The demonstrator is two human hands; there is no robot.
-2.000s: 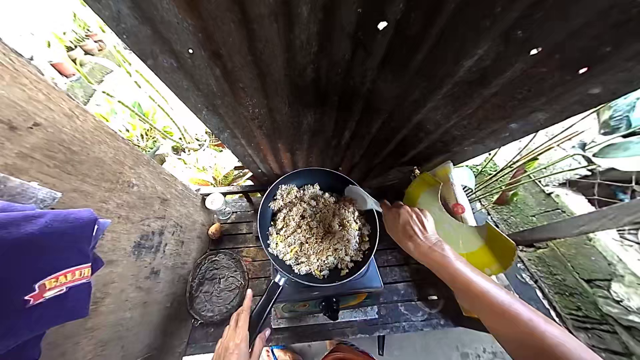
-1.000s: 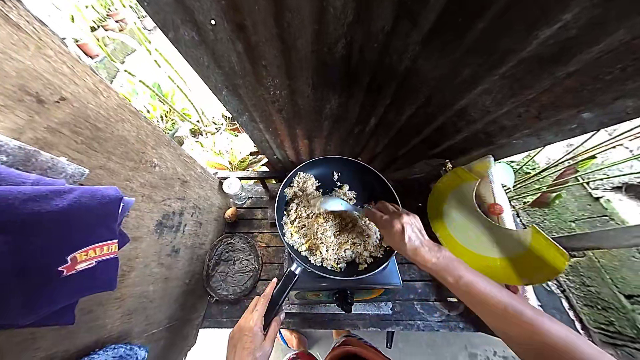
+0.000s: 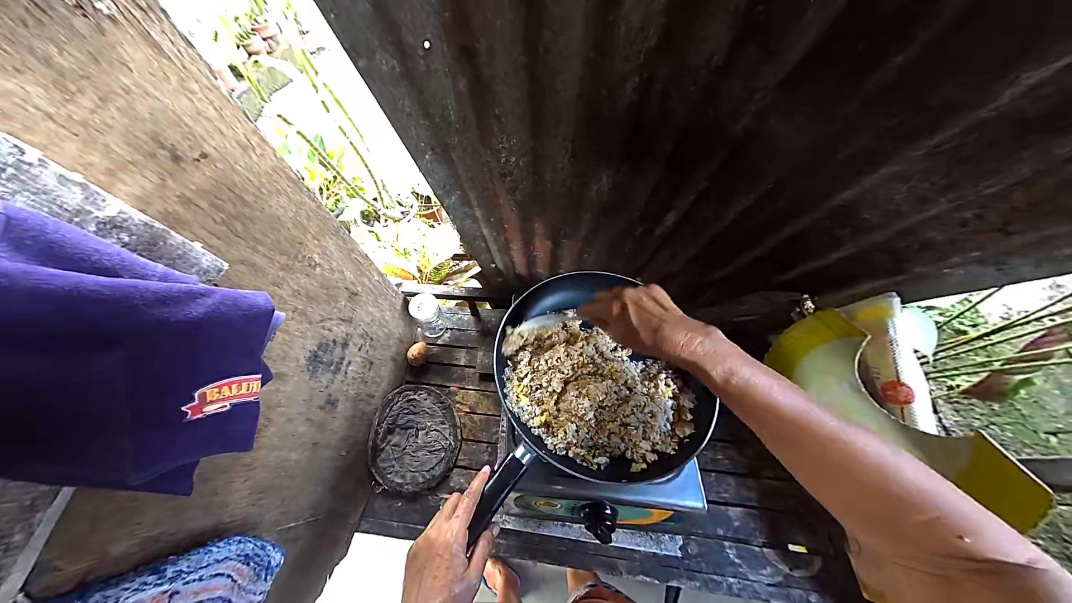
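A black frying pan (image 3: 603, 471) sits on a single-burner gas stove (image 3: 662, 494), its handle pointing down and left. Fried rice (image 3: 586, 394) with yellow bits fills much of the pan. My left hand (image 3: 448, 536) is closed around the pan's black handle (image 3: 500, 494). Over the pan's upper part, my right hand (image 3: 641, 318) grips a spoon or turner (image 3: 540, 322), whose blurred head touches rice at the upper left rim. The fingers hide its handle.
Left of the pan are a clear glass jar (image 3: 428, 315), a small brown round item (image 3: 416, 353) and a dark round dish (image 3: 414, 438) on the slatted wooden table (image 3: 754, 536). A curved yellow sheet (image 3: 980, 469) stands right. Corrugated metal (image 3: 712, 151) rises behind; a purple cloth (image 3: 109, 352) hangs left.
My right hand has moved the utensil from the middle of the rice to the pan's upper left side. The rice is heaped differently. My left hand remains on the handle.
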